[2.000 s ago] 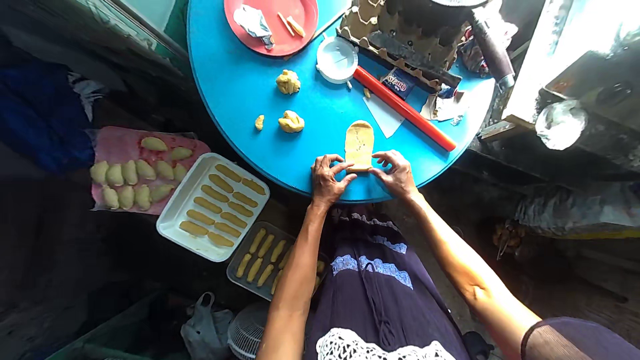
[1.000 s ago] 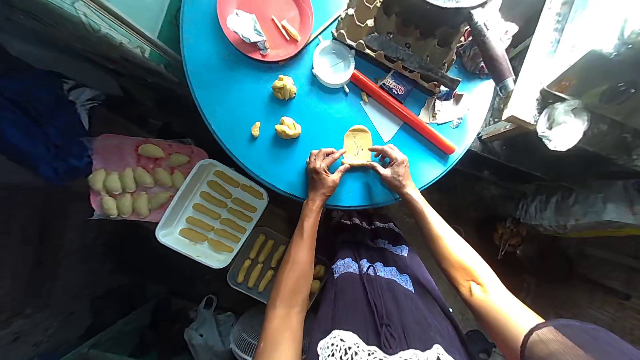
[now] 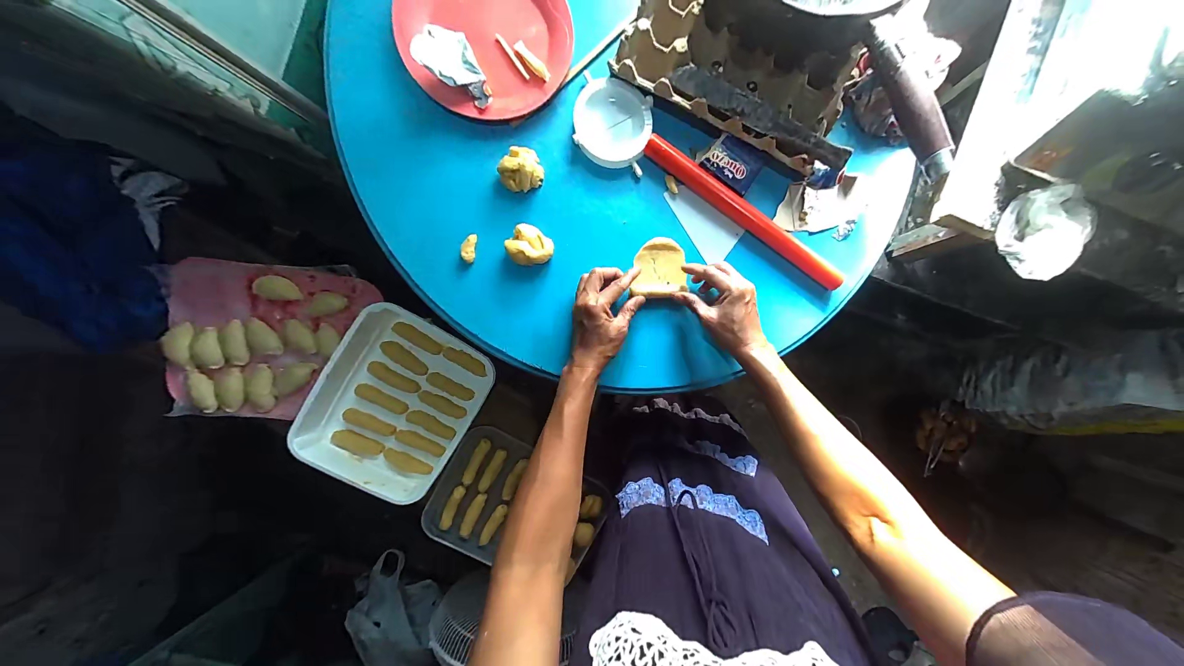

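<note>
A flat piece of yellow dough (image 3: 659, 265) lies on the round blue table (image 3: 444, 277), its near edge rolled over. My left hand (image 3: 601, 310) pinches the left end of that rolled edge between thumb and fingers. At the right end, my right hand (image 3: 726, 305) grips it the same way. Two dough lumps (image 3: 521, 169) and a small dough scrap (image 3: 469, 248) sit to the left. Behind the dough are a red rolling rod (image 3: 745, 213) and a round white plastic mould (image 3: 612, 122).
A pink plate (image 3: 490, 102) and a cardboard egg tray (image 3: 647, 55) stand at the back. Lower left are a white tray (image 3: 310, 435) of dough strips, a dark tray (image 3: 435, 532) of rolled pieces and a pink sheet (image 3: 213, 277) with half-moon pastries. A pan handle (image 3: 911, 92) juts in at the right.
The dough's near edge has been rolled away from me, so the flat part is shorter than two seconds ago. Both hands have moved slightly away from me with it.
</note>
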